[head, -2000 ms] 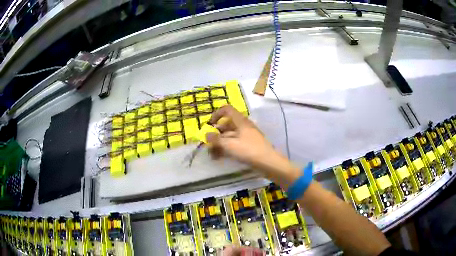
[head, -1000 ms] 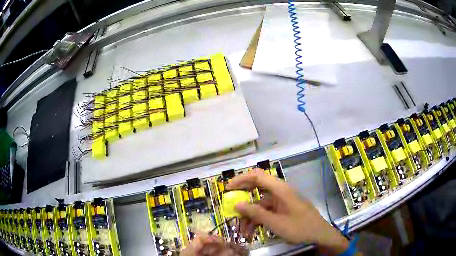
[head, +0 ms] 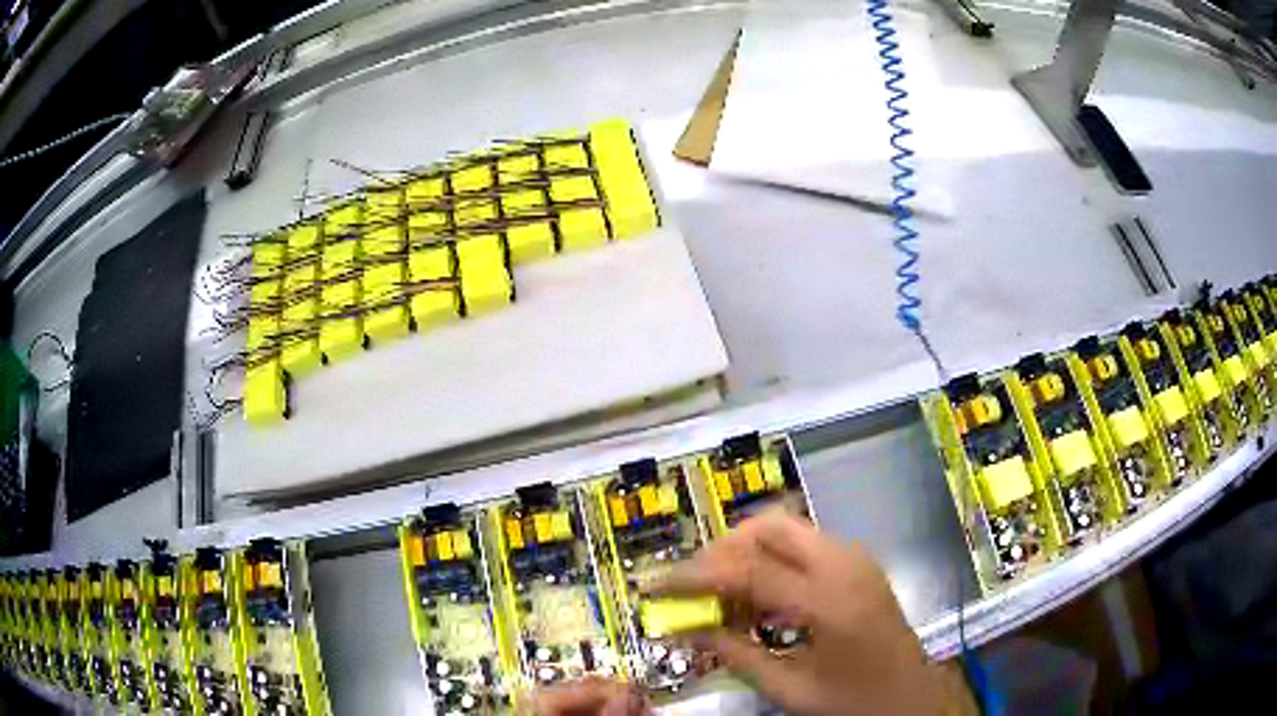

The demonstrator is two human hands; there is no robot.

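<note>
My right hand (head: 812,609) holds a yellow taped transformer (head: 681,614) between thumb and fingers, over the near half of the third circuit board (head: 656,532) in the middle group. The hand is slightly blurred and covers much of the fourth board (head: 742,483). My left hand (head: 588,698) is cut off by the bottom edge; only fingertips show, at the near end of the second and third boards. Whether they grip a lead cannot be seen. The first two boards (head: 451,616) show no large yellow block.
Rows of yellow transformers (head: 434,266) with dark leads lie on a white slab (head: 560,364). More boards stand left (head: 217,629) and right (head: 1078,455). A blue coiled cord (head: 898,168) hangs at centre right. A black mat (head: 133,364) lies left, a dark phone-like slab (head: 1115,148) right.
My right hand came from the transformer rows down to the boards with a transformer. Over the last second the block turned and now looks narrower. The view has shifted slightly.
</note>
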